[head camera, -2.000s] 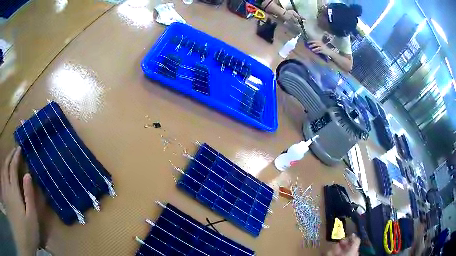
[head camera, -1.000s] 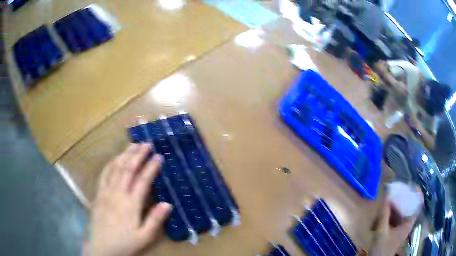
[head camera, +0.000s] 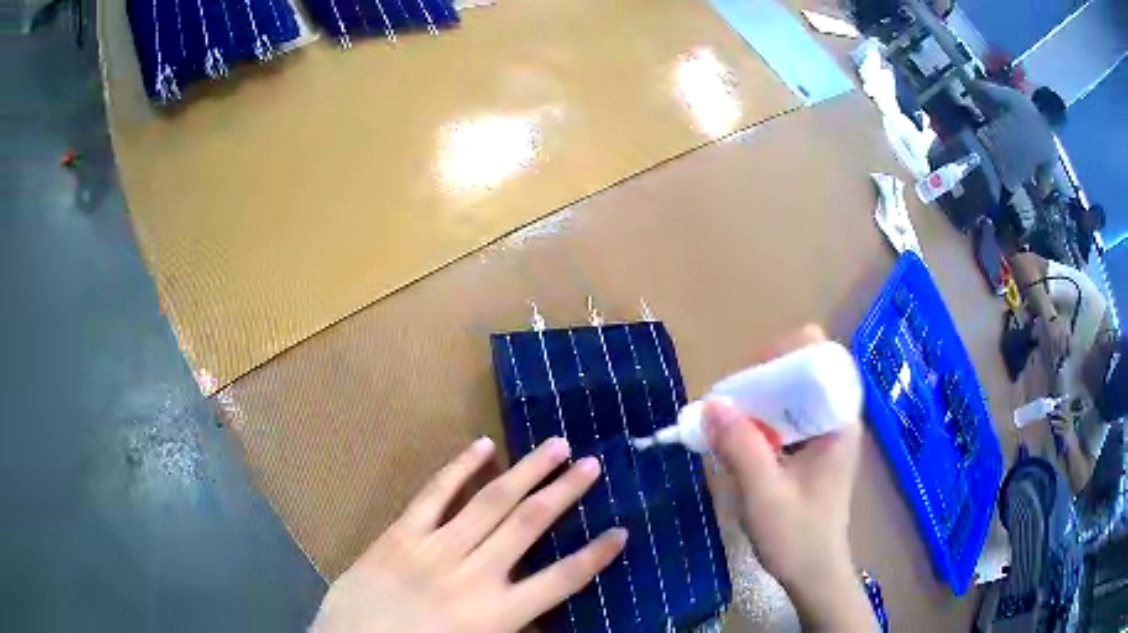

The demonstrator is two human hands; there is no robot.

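Note:
A dark blue stack of tabbed cells lies in front of me on the tan bench, with silver ribbon ends sticking out at its far edge and some at its near edge. My left hand lies over the stack's left side, fingers spread and fingertips on the top cell. My right hand holds a white squeeze bottle on its side, its thin nozzle pointing left, at or just above the middle of the stack. I cannot tell whether the nozzle touches.
A blue tray with dark strips stands at the right. Two more cell stacks lie at the far left beyond a bench seam. Another white bottle stands at the far right. A person sits at the right edge. The bench edge curves along the left.
The view has swung left. My right hand has come in from the right with the white bottle to the cell stack. My left hand has moved further over the stack.

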